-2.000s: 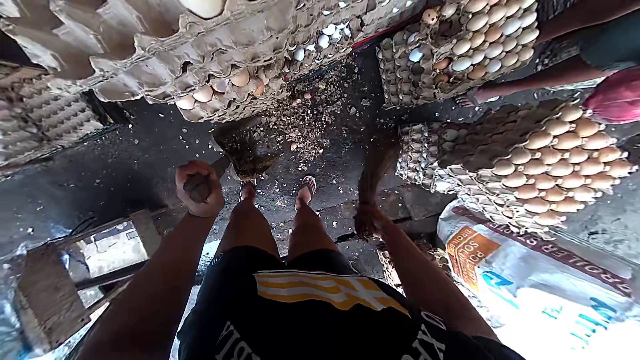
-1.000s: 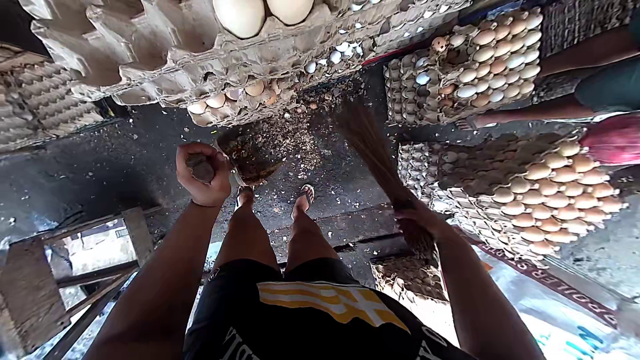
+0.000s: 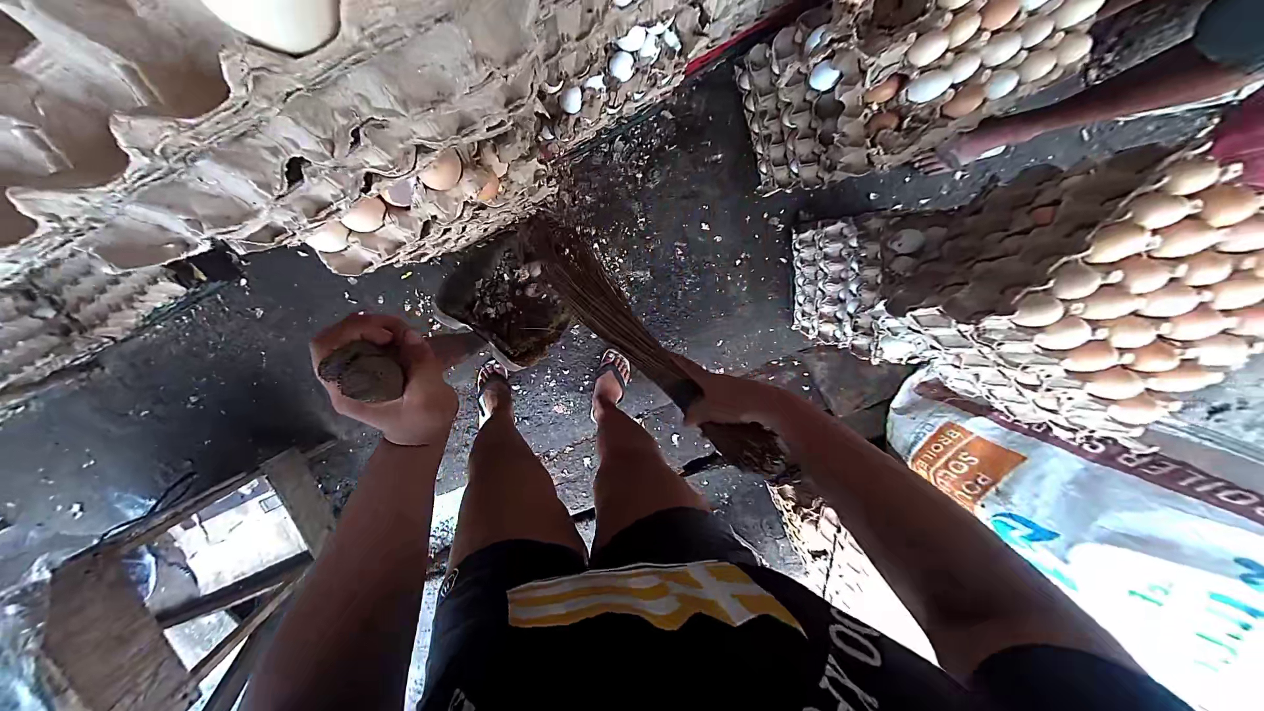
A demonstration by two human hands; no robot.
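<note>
My left hand is closed round the thick handle of a dustpan, whose pan lies low over the floor just in front of my feet. Dirt and litter fill part of the pan. In my right hand is a stick broom, gripped near its bound end. Its bristles reach forward and left to the pan's right side, where they overlap the debris. Scattered bits of litter cover the dark floor beyond the bristles.
Stacked egg trays stand ahead and left, with some eggs and broken shells. More trays with eggs rise on the right, near another person's foot. A printed sack lies at lower right, a wooden frame at lower left.
My right hand has swung the broom: its bristles, farther right two seconds ago, now reach the dustpan. My left hand keeps hold of the dustpan.
</note>
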